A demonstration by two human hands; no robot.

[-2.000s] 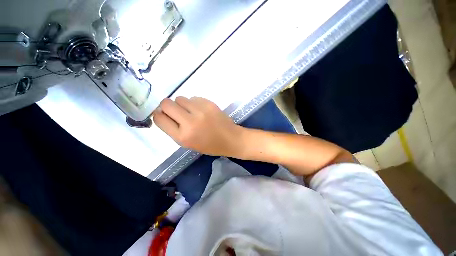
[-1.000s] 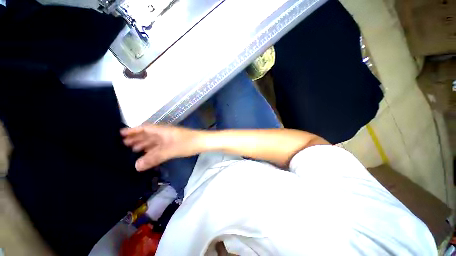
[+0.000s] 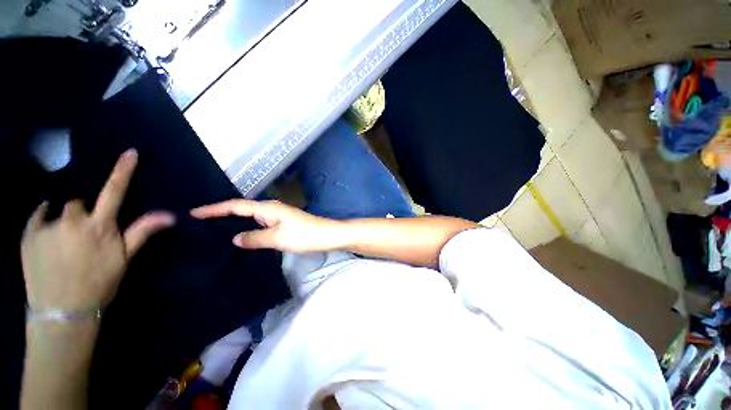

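Note:
A large black fabric panel (image 3: 192, 272) covers the left part of the table and hangs over its front edge towards the lap. My left hand (image 3: 76, 248), with a bracelet at the wrist, is over the fabric at the left, palm down, fingers and thumb spread. My right hand (image 3: 276, 228) is at the fabric's right part, just off the table corner, index finger extended and thumb apart. Neither hand visibly grips the cloth. The sewing machine's metal foot area (image 3: 156, 72) shows at the upper left, beside the fabric's upper edge; the needle is not clear.
The white machine table (image 3: 264, 104) has a printed ruler (image 3: 321, 96) along its front edge. A separate black fabric heap (image 3: 465, 120) lies right of the table. A brown cardboard piece (image 3: 609, 288), a box (image 3: 641, 36) and colourful scraps (image 3: 693, 120) are at the right.
My left hand has come into view over the fabric. The black fabric has moved right across the table by the foot. My right hand has moved from the foot to the fabric beyond the table corner.

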